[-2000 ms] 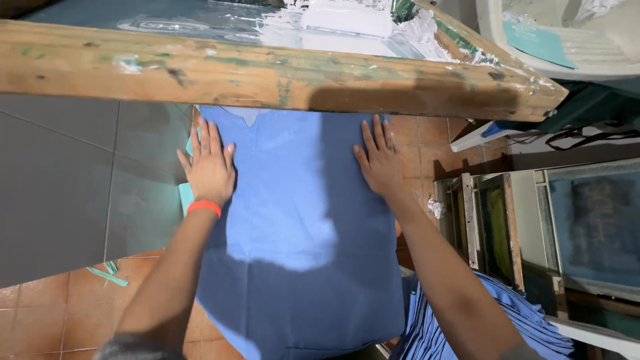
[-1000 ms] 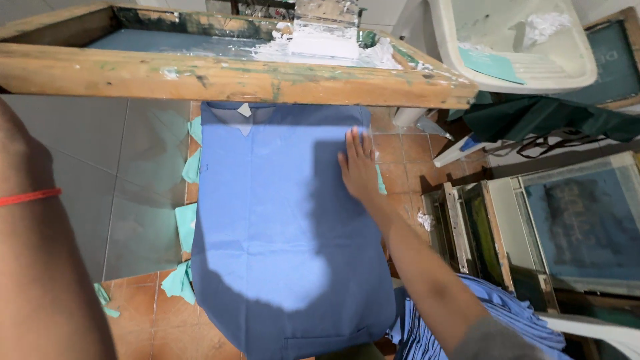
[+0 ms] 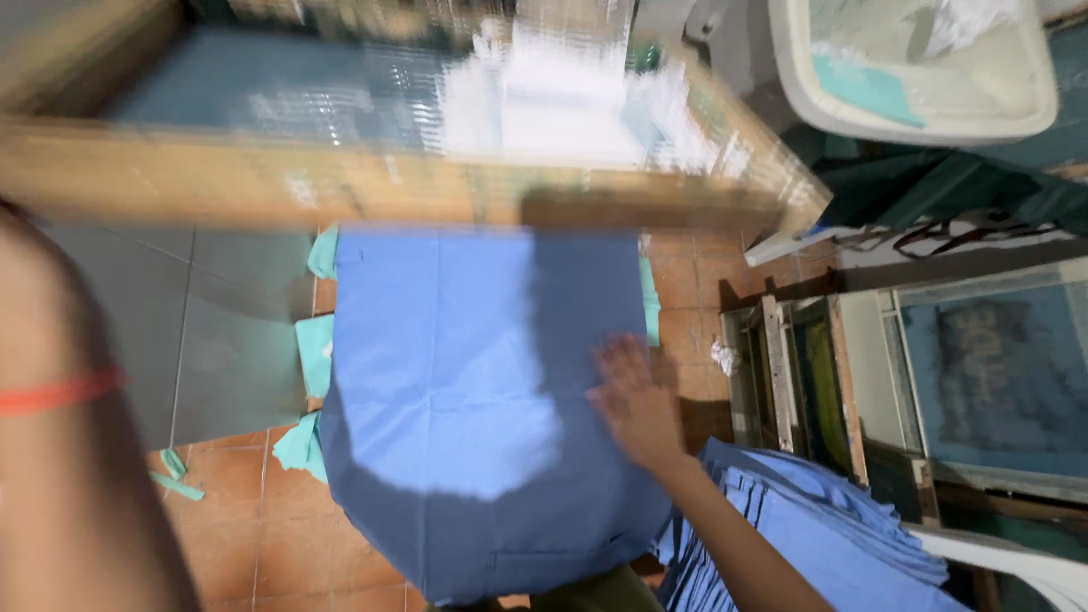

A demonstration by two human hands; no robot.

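Note:
A blue piece of cloth (image 3: 476, 408) lies spread in front of me, its far end reaching under a wooden screen-printing frame (image 3: 408, 183). My right hand (image 3: 633, 399) rests on the cloth's right side, fingers pointing away from me. My left forearm, with a red band on it, rises along the left edge; the hand itself is out of view. White ink (image 3: 561, 110) lies thick on the mesh inside the frame, which is blurred and stands tilted up over the cloth. Pieces of teal material (image 3: 314, 353) stick out at both sides of the cloth.
Stacked blue cloths (image 3: 807, 527) lie at lower right, beside a white plastic edge. Several framed screens (image 3: 1003, 382) lean at the right. A white plastic tub (image 3: 918, 127) stands at upper right. Grey tiles (image 3: 246, 340) lie left, above a terracotta-tiled floor (image 3: 297, 544).
My left hand has left the cloth and gone up past the left edge of view. The cloth's notched far end, seen before, is now hidden. My right hand stays on its right side.

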